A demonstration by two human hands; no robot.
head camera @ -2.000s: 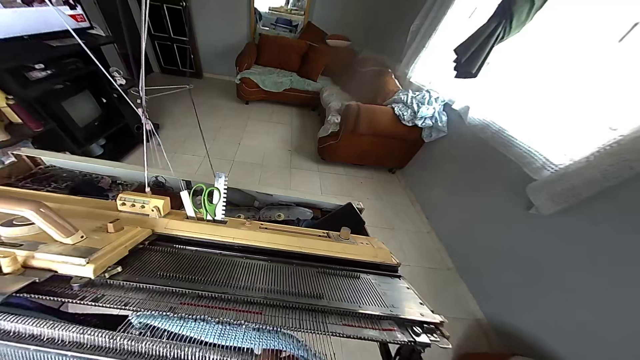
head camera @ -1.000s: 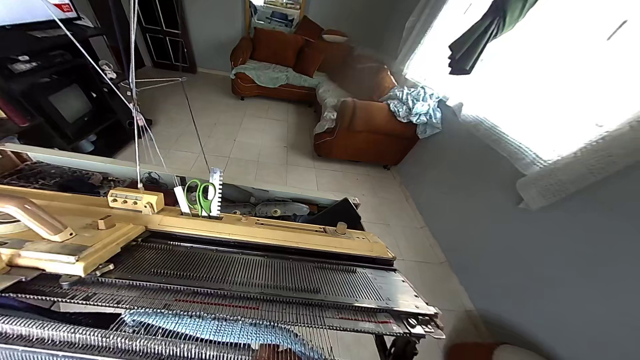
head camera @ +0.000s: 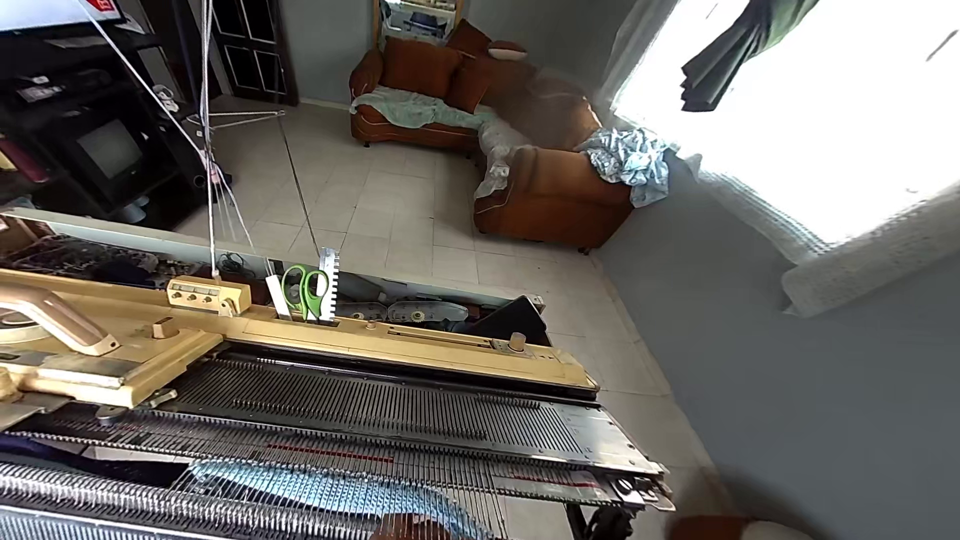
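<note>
A knitting machine with a cream back rail (head camera: 420,346) and rows of metal needles (head camera: 360,401) spans the lower left. Its carriage (head camera: 127,356), with a curved handle (head camera: 56,311), sits at the far left. Light blue knitted fabric (head camera: 300,484) hangs between the two needle beds. Below the fabric, at the bottom edge, shows a small brown patch (head camera: 411,526), perhaps part of a hand; its side and hold are hidden. Neither hand shows clearly. Green-handled scissors (head camera: 304,291) and a white toothed comb (head camera: 328,285) stand behind the rail. White yarn (head camera: 211,187) runs down to a cream control box (head camera: 208,296).
A long tray (head camera: 465,289) behind the machine holds dark items. Farther back are a brown sofa (head camera: 555,191), a black television stand (head camera: 71,112) and tiled floor (head camera: 390,202). A grey wall (head camera: 787,405) rises at right. A rounded brown object (head camera: 705,527) shows at bottom right.
The carriage shows no plain movement along the rail. The view has shifted slightly, and more of the rounded brown object shows at the bottom right than in the earliest frame.
</note>
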